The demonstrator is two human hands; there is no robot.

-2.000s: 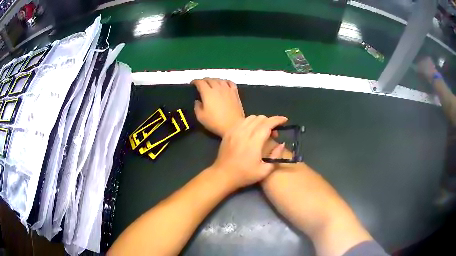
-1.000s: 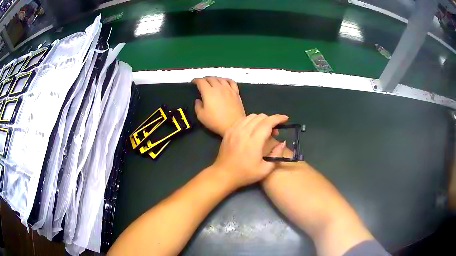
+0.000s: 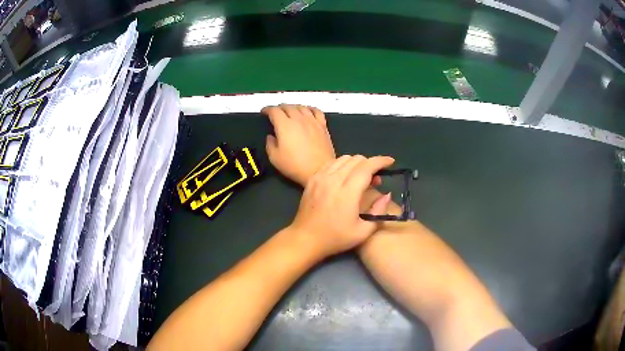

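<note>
My left hand [image 3: 336, 199] holds a thin black frame [image 3: 408, 195] between thumb and fingers. The frame's open end points right, over my right forearm, and my fingers hide its left part. My right arm crosses under my left hand. My right hand [image 3: 298, 144] lies palm down on the dark bench, fingertips at the white rail, with nothing seen in it. Several black frames with yellow outlines [image 3: 218, 179] lie overlapped on the bench left of my hands.
A tall pile of white sheets [image 3: 127, 199] with dark layers stands at the left, with rows of yellow-edged frames [image 3: 27, 113] on top. Beyond the white rail [image 3: 411, 106], a green belt [image 3: 329, 72] carries circuit boards [image 3: 460, 83]. A grey post [image 3: 562, 62] rises at the right.
The circuit boards on the belt have moved right. Another person's arm at the right, seen two seconds ago, has left that spot. My hands and the held frame have barely moved.
</note>
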